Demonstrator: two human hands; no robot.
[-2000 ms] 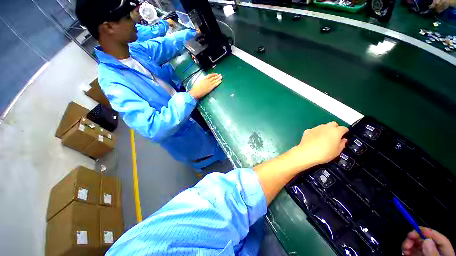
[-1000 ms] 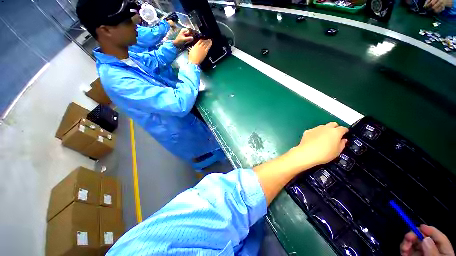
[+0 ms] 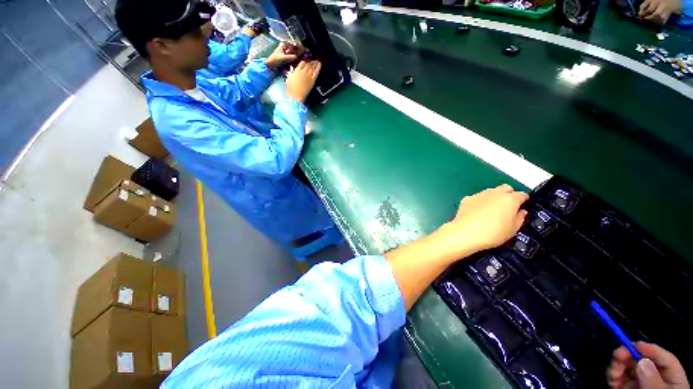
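Note:
The glossy black blister tray [image 3: 577, 296] lies at the lower right on the green bench edge. Several black modules with silvery patches, one of them this module [image 3: 492, 269], sit in pockets along its far left side. My left hand [image 3: 492, 219] rests on the tray's upper left edge; its fingertips are partly hidden, and I cannot tell if they hold anything. My right hand [image 3: 646, 369], cut off by the lower right corner, holds a slim blue pen-shaped tool [image 3: 615, 328] over the tray.
A worker in a light-blue smock [image 3: 228, 144] stands at the left, both hands at a black stand [image 3: 315, 53]. A white strip [image 3: 456, 137] borders the dark green conveyor [image 3: 486, 91], which carries small black parts. Brown cartons [image 3: 121, 304] stand on the floor. Another person's hand [image 3: 659, 9] shows top right.
The other worker's hand has left the bench for the black stand. Small black parts on the conveyor have shifted right. My right hand and the blue tool moved slightly; my left hand stayed still.

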